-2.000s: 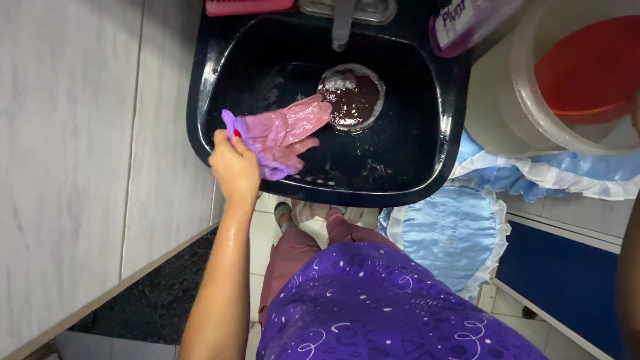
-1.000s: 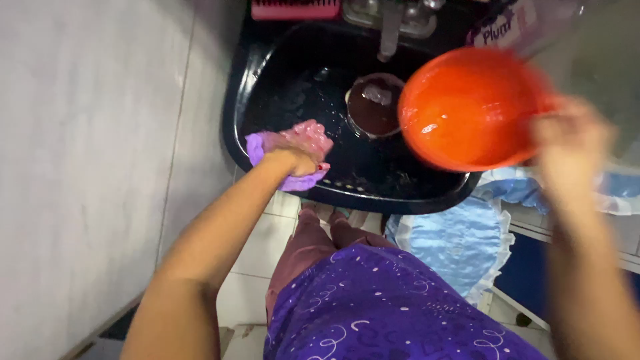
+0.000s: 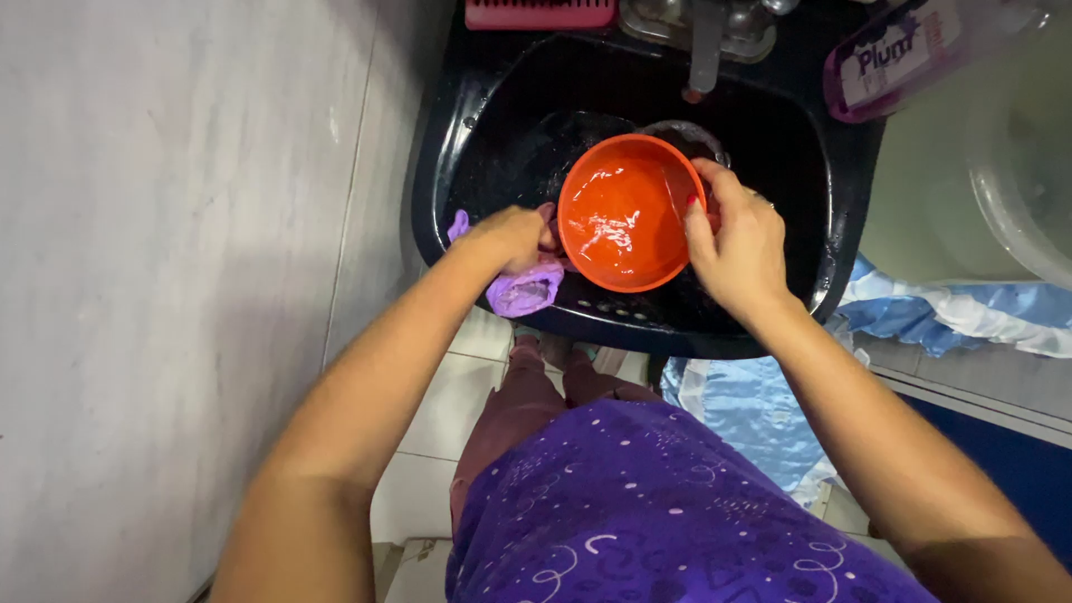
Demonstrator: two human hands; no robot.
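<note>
My right hand (image 3: 739, 239) grips the rim of an orange plastic bowl (image 3: 624, 213) with water in it, held over the black sink (image 3: 712, 339). Just left of the bowl, my left hand (image 3: 509, 239) is closed on a wet pink and purple cloth item (image 3: 526, 289), which looks like a rubber glove; its purple edge hangs over the sink's front side. The fingertips of my left hand are partly hidden. Behind the bowl, the round drain area (image 3: 691, 134) is mostly covered.
A metal faucet (image 3: 705, 50) stands at the sink's back, beside a pink brush or comb (image 3: 540, 12). A purple bottle (image 3: 892, 59) lies at the back right, near a large translucent tub (image 3: 930, 201). A grey wall (image 3: 184, 251) rises on the left; blue satin fabric (image 3: 745, 410) is below right.
The orange bowl, in the tub two seconds ago, has come over the sink in my right hand and moved left toward my left hand. The left hand still holds the pink and purple item.
</note>
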